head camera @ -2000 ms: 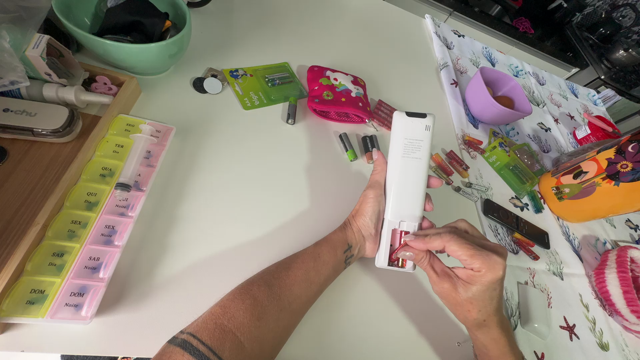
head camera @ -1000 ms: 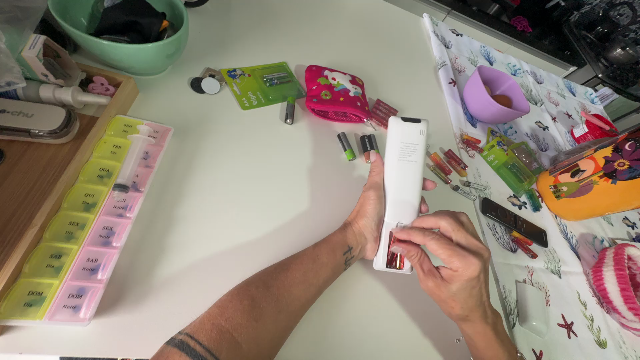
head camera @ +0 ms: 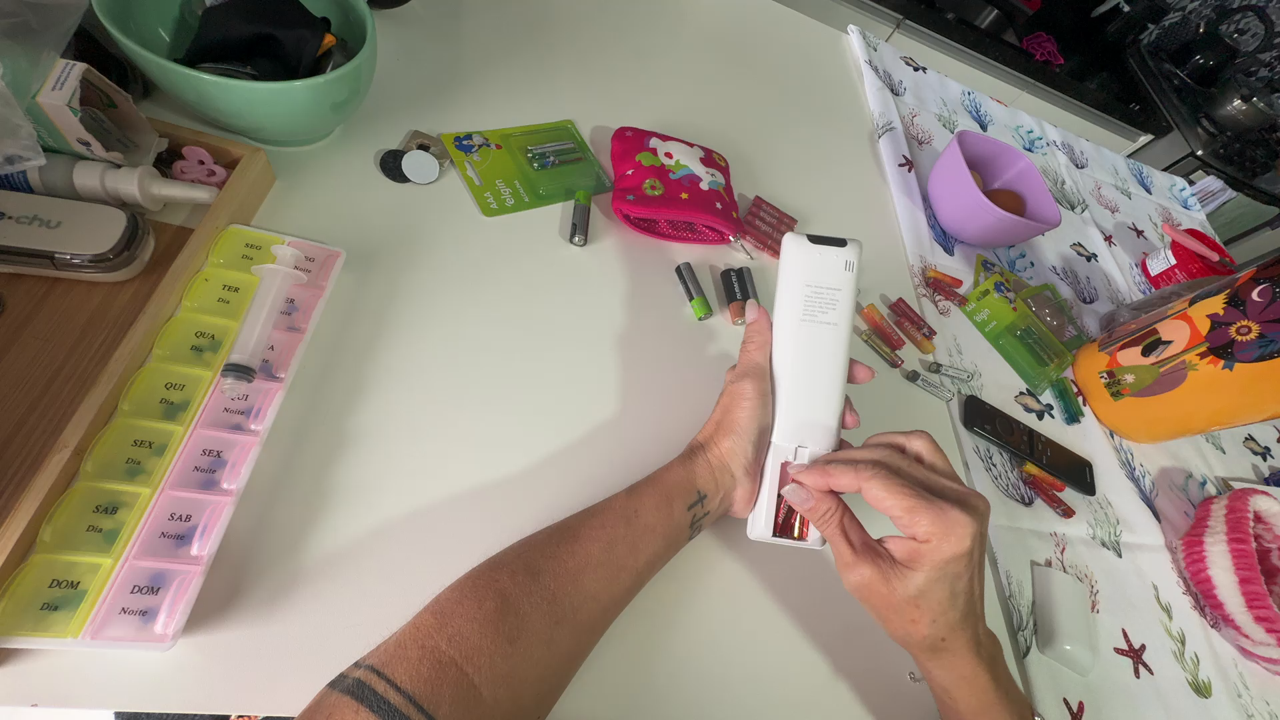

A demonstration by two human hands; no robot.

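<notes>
My left hand (head camera: pixel 738 430) holds a white remote control (head camera: pixel 815 340), back side up, its thumb along the left edge and fingertips showing at the right. The battery compartment at the near end is uncovered, with red batteries (head camera: pixel 790 520) inside. The thumb and index finger of my right hand (head camera: pixel 905 510) are pinched at the compartment's upper part; whether they grip a battery is hidden. Beyond the remote lie a black-and-green battery (head camera: pixel 692 291) and dark batteries with copper ends (head camera: pixel 739 292). A translucent white cover (head camera: pixel 1063 618) lies on the patterned cloth at the right.
A weekly pill organizer (head camera: pixel 140 450) with a syringe (head camera: pixel 260 320) on it lies left. Behind are a green bowl (head camera: pixel 240 105), a battery blister pack (head camera: pixel 500 185) and a pink pouch (head camera: pixel 668 195). At right are loose batteries (head camera: pixel 885 330), a purple bowl (head camera: pixel 985 200) and a black phone (head camera: pixel 1028 444).
Both hands stay at the remote. The fingers of my right hand have shifted slightly over the battery compartment.
</notes>
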